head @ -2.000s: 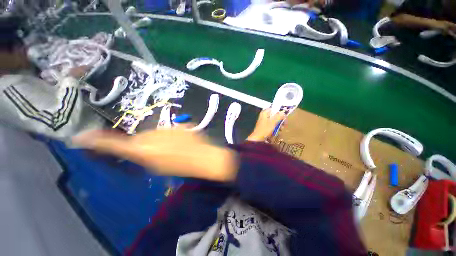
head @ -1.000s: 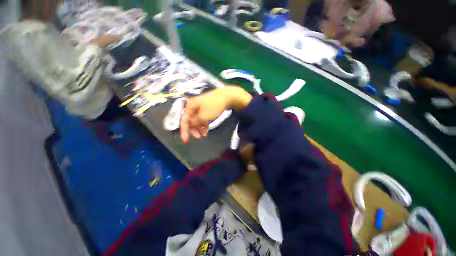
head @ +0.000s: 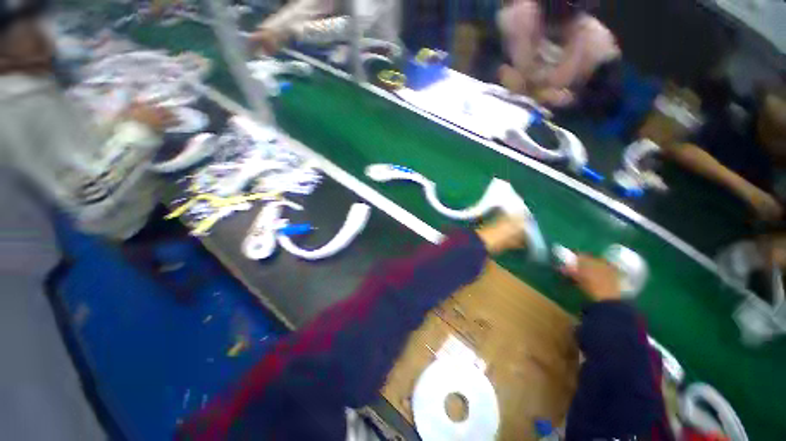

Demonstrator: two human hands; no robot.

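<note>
My left hand reaches over the near edge of the green belt, its fingers closed on a blurred white curved housing. My right hand is just to the right, closed on another blurred white housing whose rounded end shows beyond the fingers; a small white end shows at the fingertips. An S-shaped housing with blue on it lies on the belt, reaching towards my left hand; whether it touches is unclear. A flat white roll with a centre hole lies on the brown cardboard.
Left on the black bench lie curved housings, a blue tab and a heap of white and yellow scraps. More white housings lie lower right. A worker's sleeve is at left; other workers sit across the belt.
My right hand has swung from the left bench to the right, over the belt. My left hand has moved forward to the belt edge. The roll on the cardboard has come into fuller view.
</note>
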